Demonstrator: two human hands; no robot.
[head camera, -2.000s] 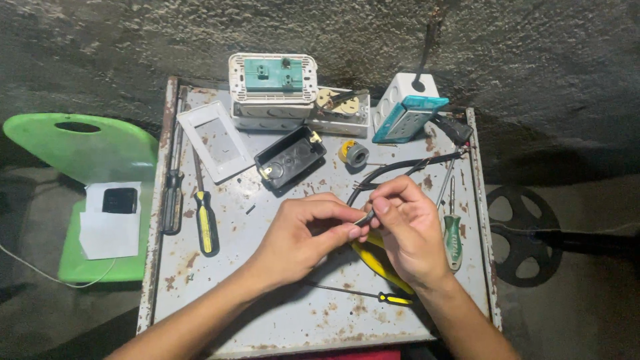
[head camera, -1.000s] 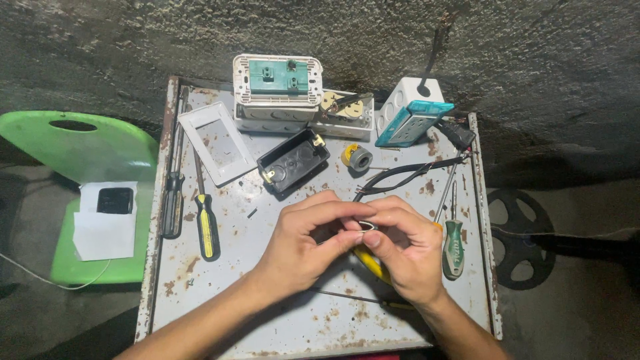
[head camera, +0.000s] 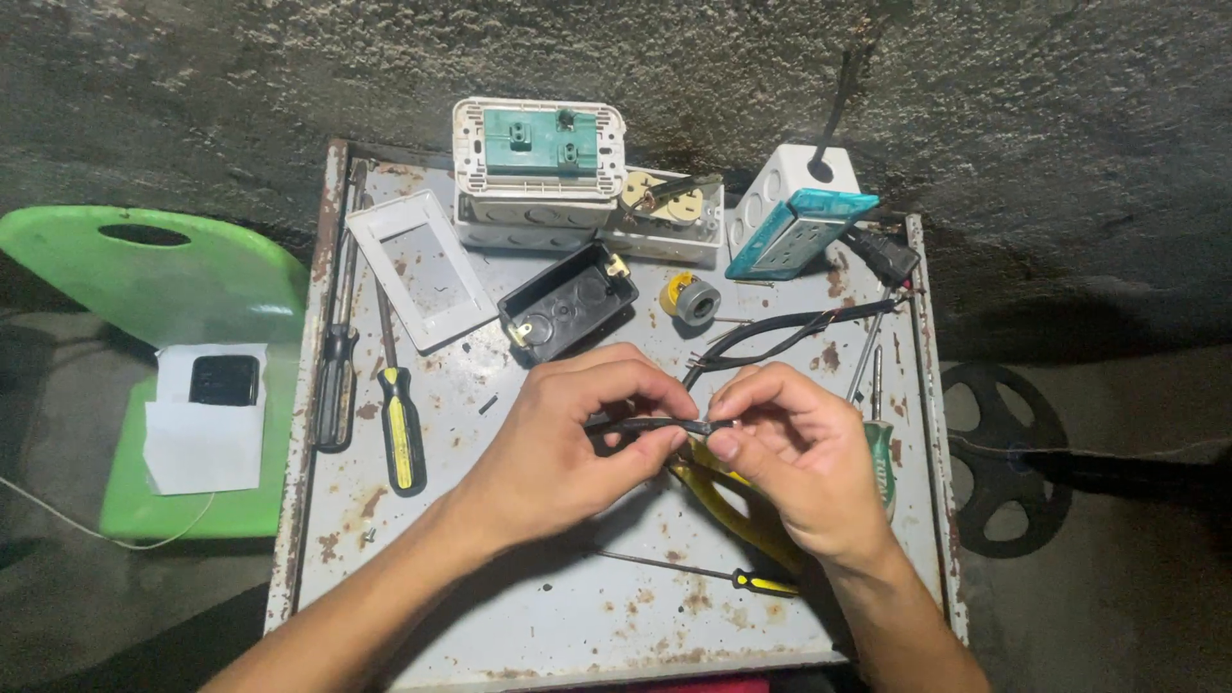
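My left hand (head camera: 587, 443) pinches a black insulated electrical wire (head camera: 650, 423) between thumb and fingers above the middle of the metal table. Close to its fingertips, my right hand (head camera: 804, 448) grips the wire's end, where a little bare metal shows. Beneath my right hand lie the yellow handles of a hand tool (head camera: 731, 520), its head mostly hidden by the hands. A looped black cable (head camera: 760, 332) with split ends lies just beyond my fingers. A small yellow-handled screwdriver (head camera: 760, 581) is on the table below the hands.
Behind stand a white outlet box with a green back (head camera: 539, 144), an open box with sockets (head camera: 674, 207) and a teal-framed outlet (head camera: 799, 236). Nearer are a black junction box (head camera: 568, 303), a white frame (head camera: 423, 274), a grey-yellow fitting (head camera: 691, 300) and screwdrivers (head camera: 402, 433). A green chair (head camera: 212, 385) stands left.
The black wire, mostly covered by my fingers a second ago, now shows stretched level between both hands. My hands have moved slightly apart.
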